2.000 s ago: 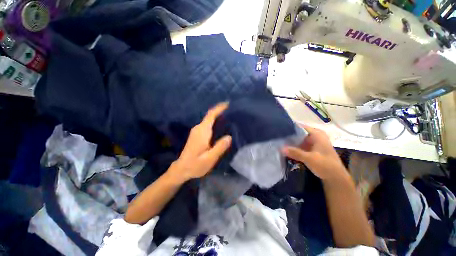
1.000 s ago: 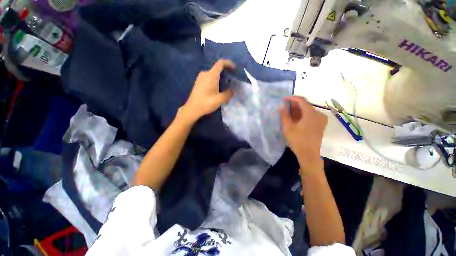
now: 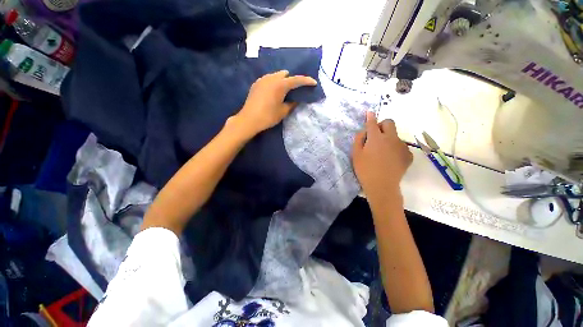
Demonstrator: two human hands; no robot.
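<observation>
A light grey lining piece (image 3: 326,140) lies flat over the dark navy shell fabric (image 3: 192,96), its upper right corner by the presser foot (image 3: 378,80). My left hand (image 3: 272,102) rests at the grey piece's left edge, on a folded navy part, fingers pointing right; its fingertips are partly lost against the navy, so I cannot tell a firm grip. My right hand (image 3: 383,150) presses the grey piece's right edge just below the foot, fingers bent. The needle tip is too small to make out.
The HIKARI sewing machine (image 3: 473,57) stands at upper right. Thread snips (image 3: 442,163), scissors (image 3: 543,190) and a white spool (image 3: 544,211) lie right of my right hand. Grey and navy cut parts (image 3: 105,198) heap at lower left. Bottles (image 3: 32,60) stand at upper left.
The grey piece was lifted and creased; it now lies flatter and reaches up to the presser foot. My right hand has moved slightly down and turned flatter. The view has shifted a little.
</observation>
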